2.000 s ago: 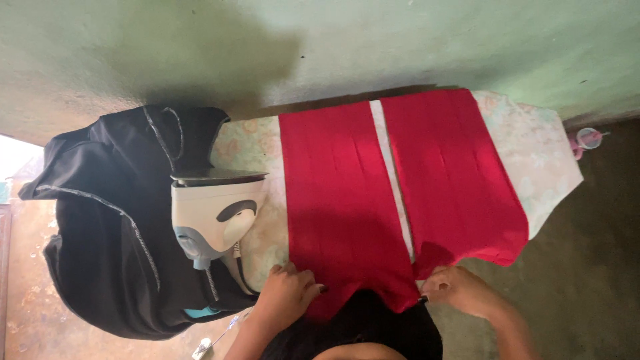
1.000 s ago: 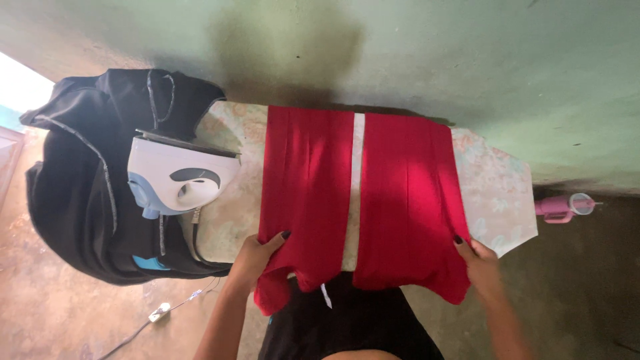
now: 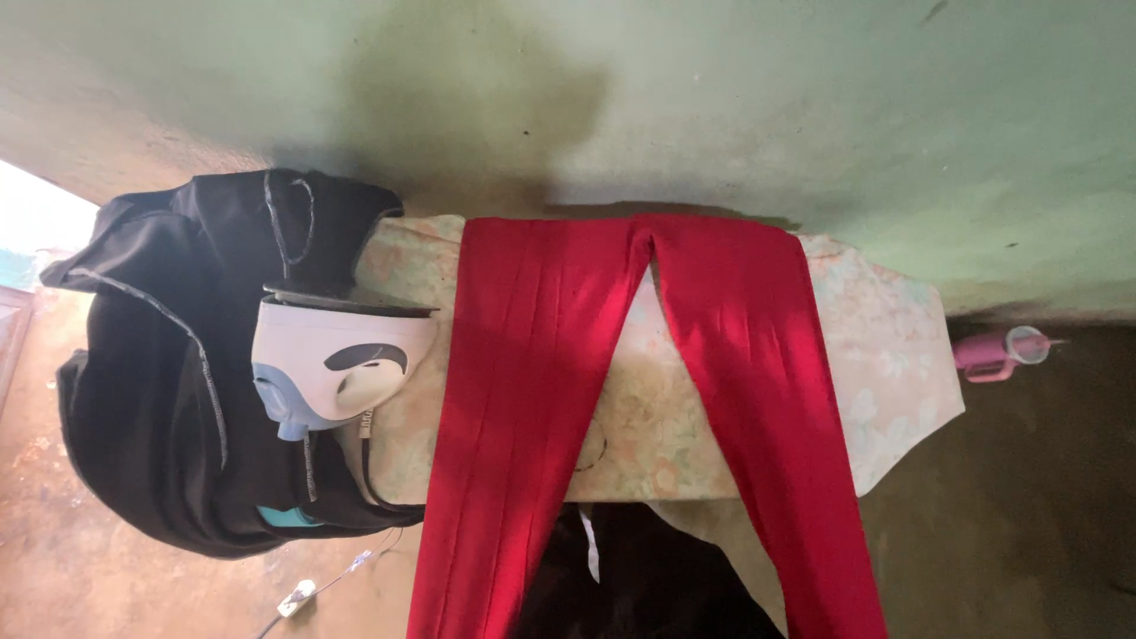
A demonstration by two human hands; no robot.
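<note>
A red garment (image 3: 524,355) with two long legs lies across the ironing board (image 3: 661,417), its legs spread in an upside-down V. Both legs run over the board's near edge and out of the bottom of the view. Neither my left hand nor my right hand can be seen, so what they hold is hidden. To the left of the red cloth a white and blue steam iron (image 3: 333,364) rests with its dark soleplate facing the wall, beside a black garment (image 3: 151,390) with grey seam lines.
A green wall (image 3: 799,115) stands along the board's far side. Beyond the board's right end is a pink tumbler (image 3: 985,355) with a handle. A cord with a white connector (image 3: 296,599) lies on the floor at lower left. A black cloth with a white strip hangs below the near edge.
Both hands, on the cloth's near edge a second ago, have left the view. The red legs now reach toward the bottom of the view and spread apart, where they had lain side by side with a narrow gap.
</note>
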